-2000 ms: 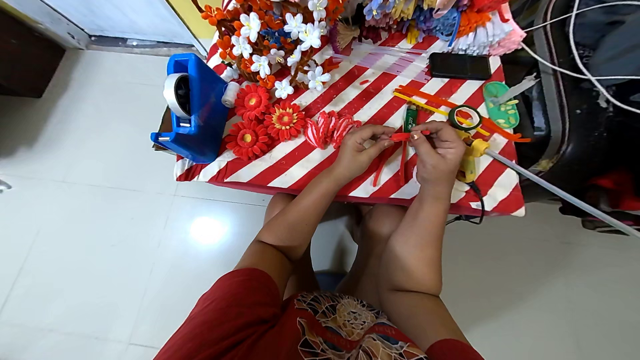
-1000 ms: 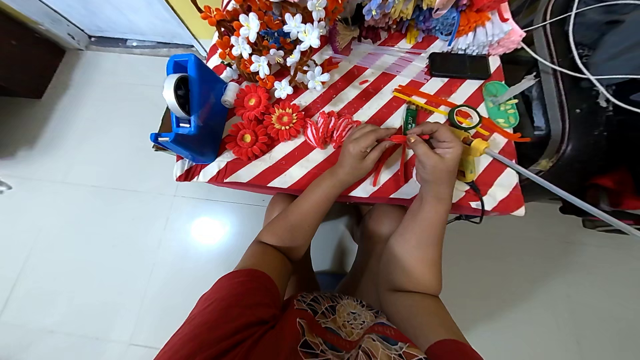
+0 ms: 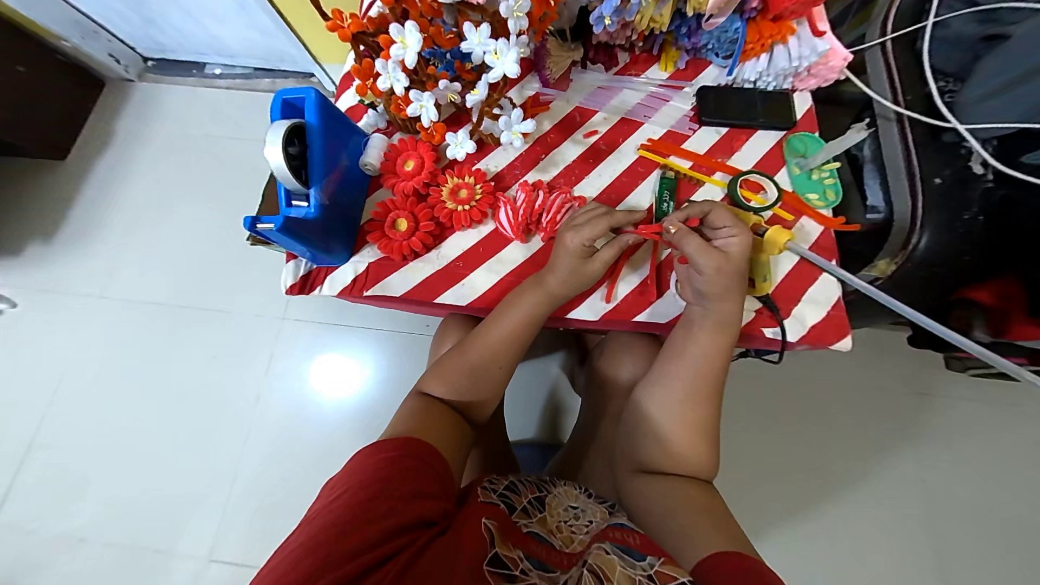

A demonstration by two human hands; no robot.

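Observation:
My left hand [image 3: 587, 250] pinches one end of a small red strip piece [image 3: 647, 231], and my right hand [image 3: 708, 250] holds its other side close by. The piece looks like pipe cleaner; fingers partly hide it. Two red strips [image 3: 615, 276] lie on the striped cloth just below. Left of my left hand sit looped red-and-white petals [image 3: 536, 211] and several red flowers [image 3: 462, 197]. A green lighter [image 3: 665, 195] lies just above my hands. Orange and yellow pipe cleaners [image 3: 691, 169], a green tape roll [image 3: 754, 191] and a yellow glue gun [image 3: 760, 264] are at the right.
A blue tape dispenser [image 3: 325, 179] stands at the table's left edge beside a white spool [image 3: 374, 154]. White and orange flowers [image 3: 422, 106] stand behind. A phone [image 3: 746, 108], clear sticks [image 3: 634, 99] and a green tray [image 3: 815, 191] lie farther back. A grey rod [image 3: 910, 305] extends right.

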